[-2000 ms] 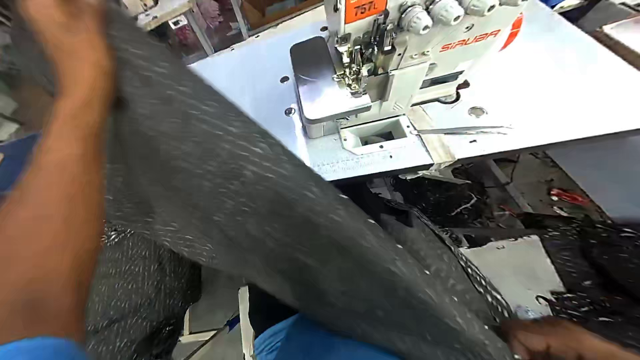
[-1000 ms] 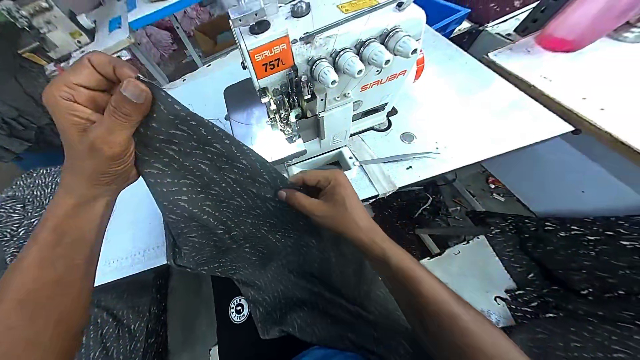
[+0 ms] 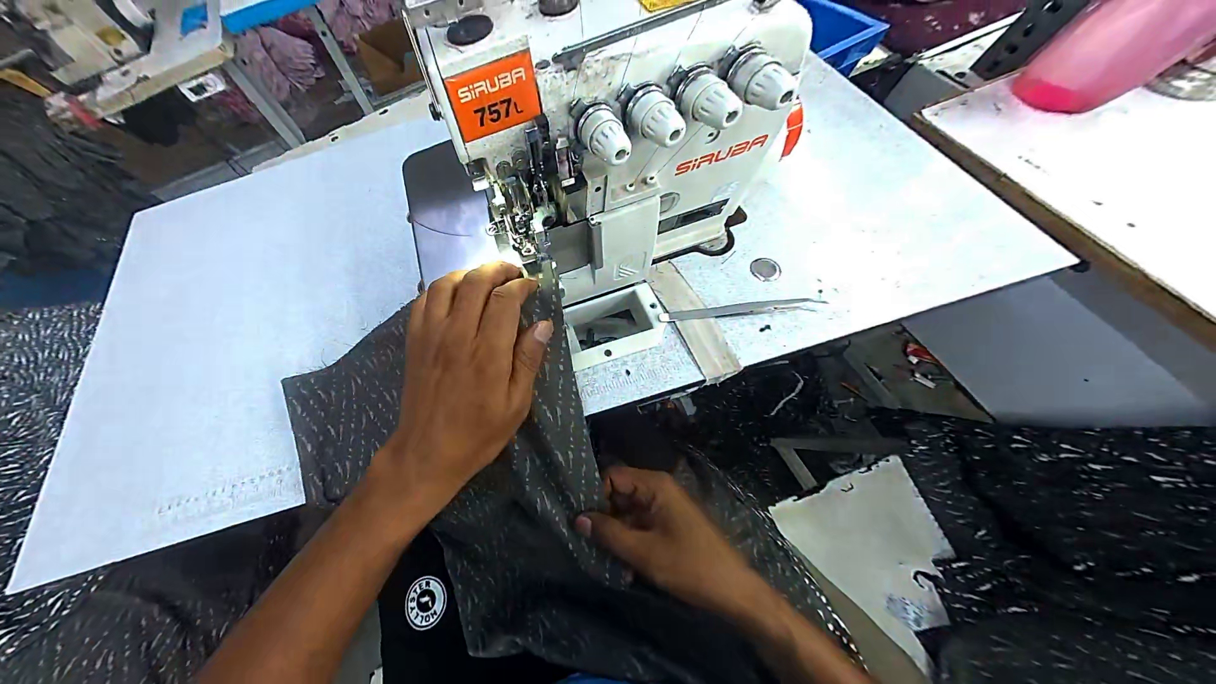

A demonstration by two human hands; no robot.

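Observation:
A dark grey fabric panel with light flecks lies over the front of the white machine table and hangs down toward my lap. My left hand rests on it with its fingers close together, the fingertips just in front of the lit presser foot of the Siruba overlock sewing machine. Lower down and to the right, my right hand pinches the panel's right edge between thumb and fingers. How far the fabric reaches under the presser foot is hidden by my fingertips.
Metal tweezers lie right of the machine's open tray. A pink object stands on the neighbouring table. Dark flecked fabric lies at the lower right, beside a pale torn sheet.
My left hand has come from the raised upper left corner of the fabric down to the presser foot. My right hand has moved down the panel's edge. The fabric now lies on the table.

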